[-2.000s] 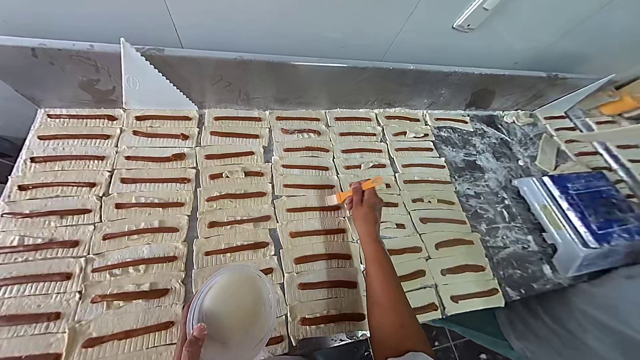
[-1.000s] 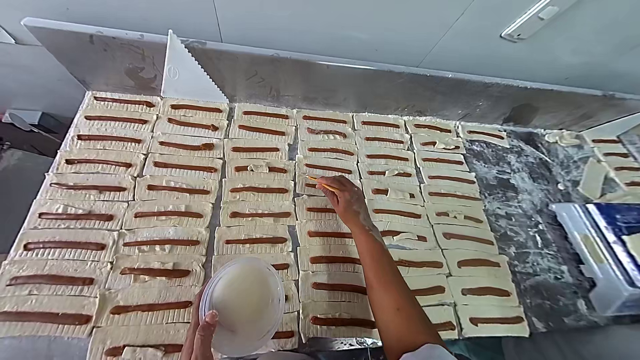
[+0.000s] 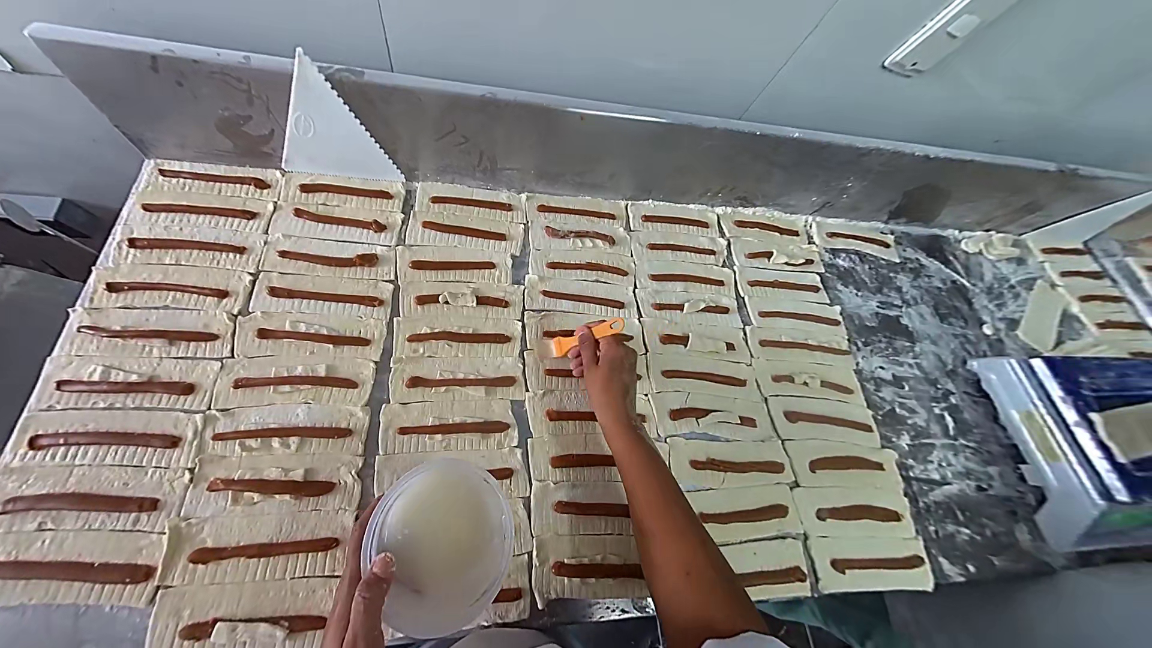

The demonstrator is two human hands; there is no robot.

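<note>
My right hand [image 3: 605,364] grips the orange handle of a pastry brush [image 3: 587,337], its pale bristles at the left edge of a dough rectangle in a middle column. My left hand [image 3: 364,576] holds a round clear plastic tub [image 3: 438,544] of whitish liquid above the near dough pieces. Columns of flat dough rectangles [image 3: 297,400] cover much of the metal table, each with a brown strip of filling [image 3: 282,432] along it. Some have small dough scraps on top, like the one with a folded scrap [image 3: 711,343] right of the brush.
A white toothed triangular scraper [image 3: 328,126] leans on the metal backsplash [image 3: 540,153]. At right, the floured dark table surface [image 3: 909,360] lies beside a blue and white scale-like device [image 3: 1071,450]. More dough pieces [image 3: 1093,297] lie at the far right.
The right hand has moved with the brush over the middle columns; it is now lower on the dough than one second ago. The left hand still holds the tub. The view has shifted.
</note>
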